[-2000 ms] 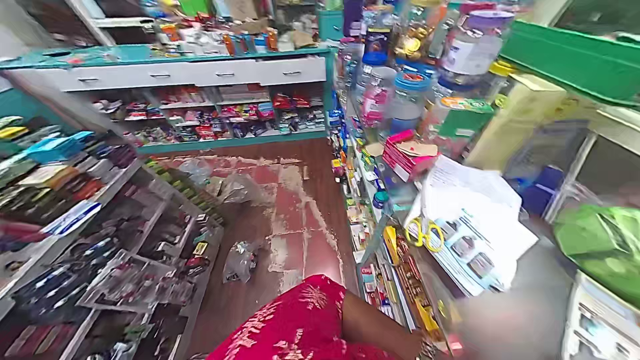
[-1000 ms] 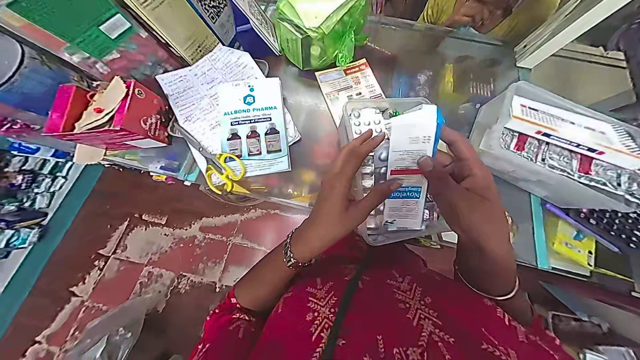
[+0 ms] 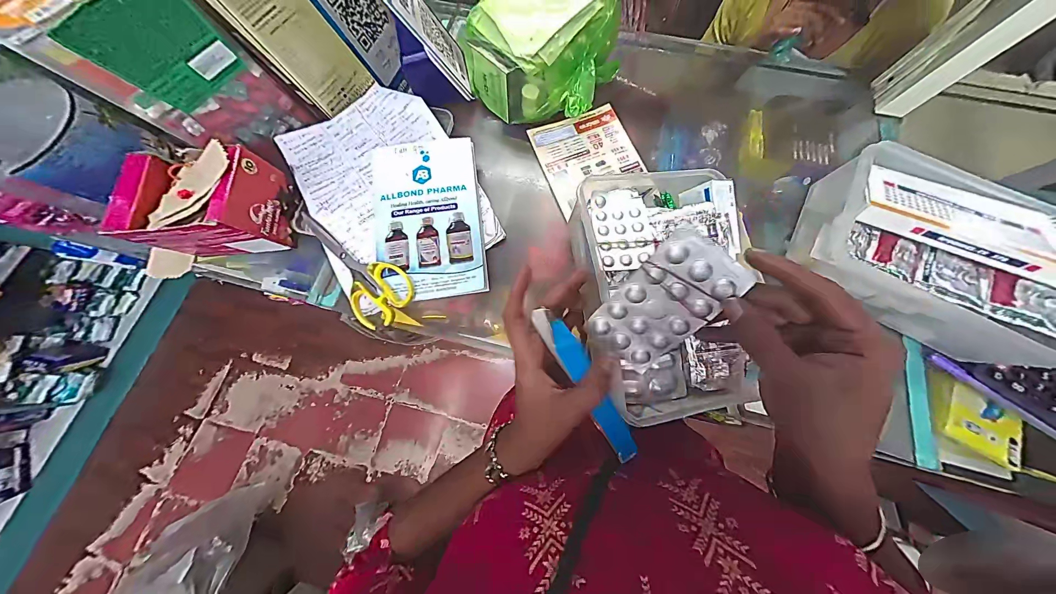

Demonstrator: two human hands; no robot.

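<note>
My left hand (image 3: 549, 384) grips a narrow blue and white carton (image 3: 594, 392), tilted, left of a clear plastic tub (image 3: 685, 412). Between the thumb and fingers of my right hand (image 3: 817, 363) is a silver blister strip of round tablets (image 3: 668, 297), held over the tub. The strip's right end is at my fingertips. More blister packs (image 3: 619, 223) lie inside the tub, partly hidden by the held strip. Under the tub's far left edge is a printed leaflet (image 3: 586, 148). Scissors with yellow handles (image 3: 379, 293) rest on the counter to the left, beside a printed card (image 3: 429, 219).
A second plastic tub (image 3: 825, 239) with boxed strips stands at the right, near a keyboard (image 3: 1015, 384). A green bag (image 3: 544, 62) holding boxes sits at the back. At the left is an open pink box (image 3: 239, 198). Another person's hand (image 3: 813, 21) shows across the glass counter.
One second ago both hands were holding the carton over the tub. Now the carton is in my left hand, left of the tub, and a blister strip is in my right. The view has swung since two seconds ago.
</note>
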